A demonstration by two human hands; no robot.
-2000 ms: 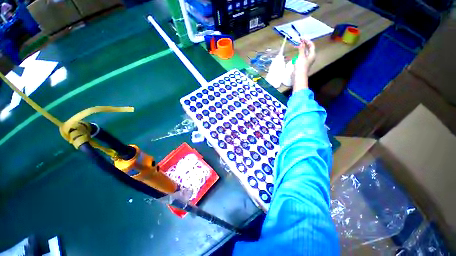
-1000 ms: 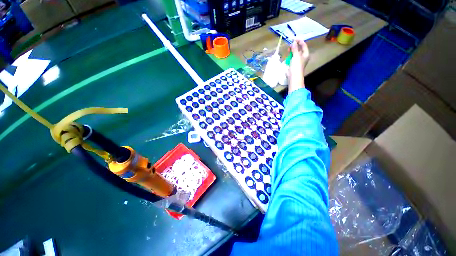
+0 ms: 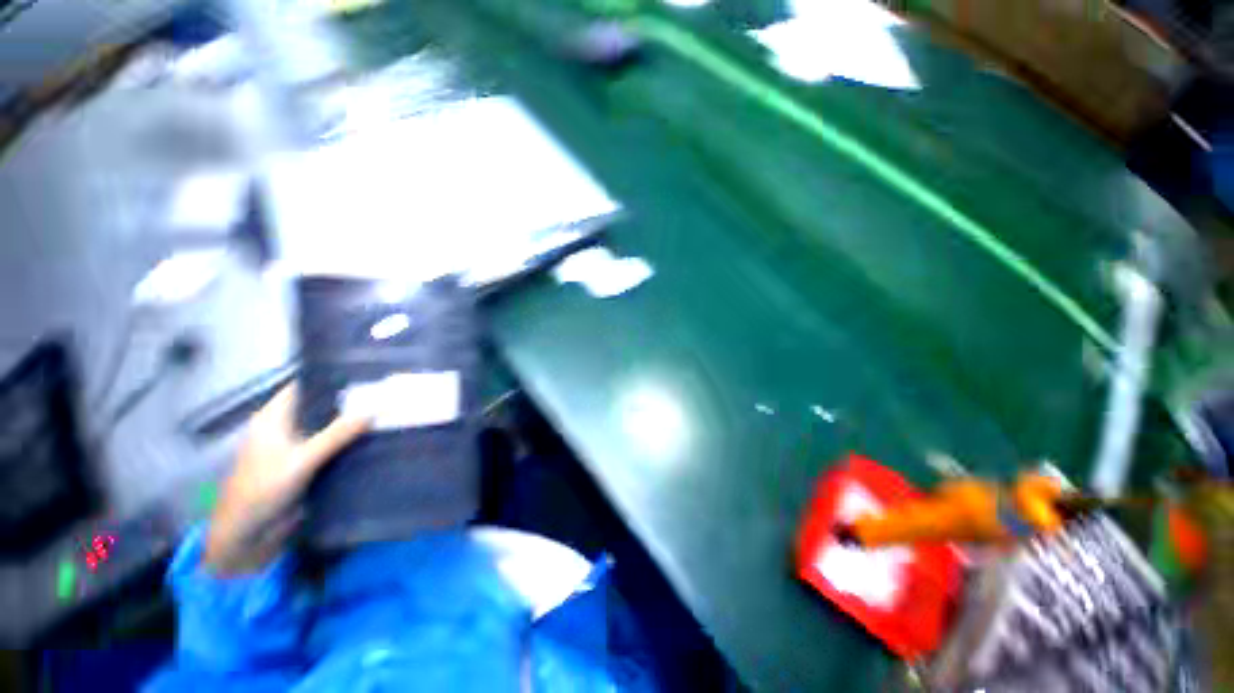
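The picture is blurred. My left hand (image 3: pixel 264 474) holds a dark rectangular plastic housing (image 3: pixel 393 487) by its left edge, with the thumb over its face. A white rectangular piece (image 3: pixel 420 399) lies on the housing's middle, and a small bright oval (image 3: pixel 389 325) shows above it. My right hand is not in view. A blue sleeve and clothing fill the bottom below the housing.
White stacked packs (image 3: pixel 433 190) lie beyond the housing. Another dark housing (image 3: pixel 41 454) and a red display (image 3: pixel 99 550) are at left. An orange screwdriver (image 3: pixel 947 515) hangs over a red bin (image 3: pixel 880 582), beside a blurred component tray (image 3: pixel 1083 609) on the green bench (image 3: pixel 758 325).
The view has swung left. My outstretched right hand has left the picture. My left hand, the dark housing and the white packs have come into view.
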